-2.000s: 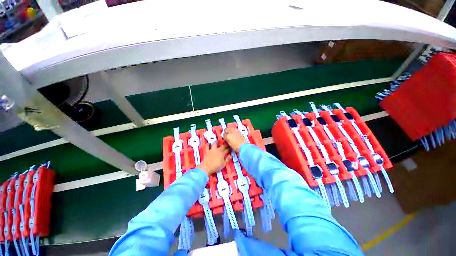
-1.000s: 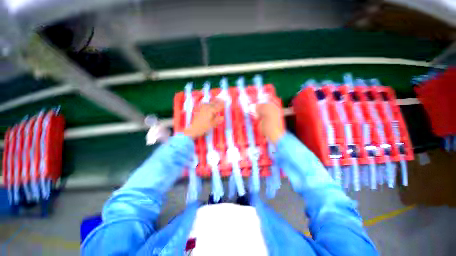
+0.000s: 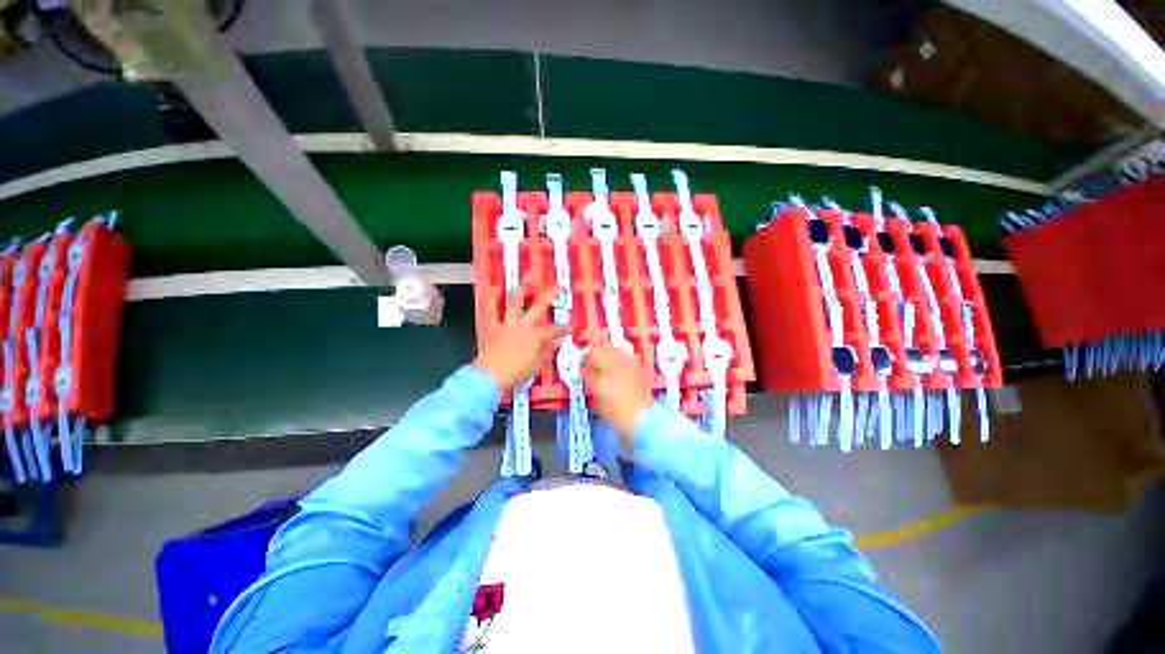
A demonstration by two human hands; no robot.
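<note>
A red tray lies in front of me with smartwatches in two rows, pale case backs up, light blue straps hanging over the near edge. My left hand rests over the tray's left part, fingers on the strap of a near-row watch. My right hand is at the near row, fingertips beside that watch's case. Whether either hand grips something, such as a small wipe, is too small to tell.
A white bottle stands left of the tray by the frame post. A red tray with dark watch faces is at the right, another red stack beyond. More trays stand far left. A blue stool is below.
Both hands have moved from the far row towards the near row, and closer together. The view has tilted down, so the overhead shelf has mostly left the picture and the blue stool shows more.
</note>
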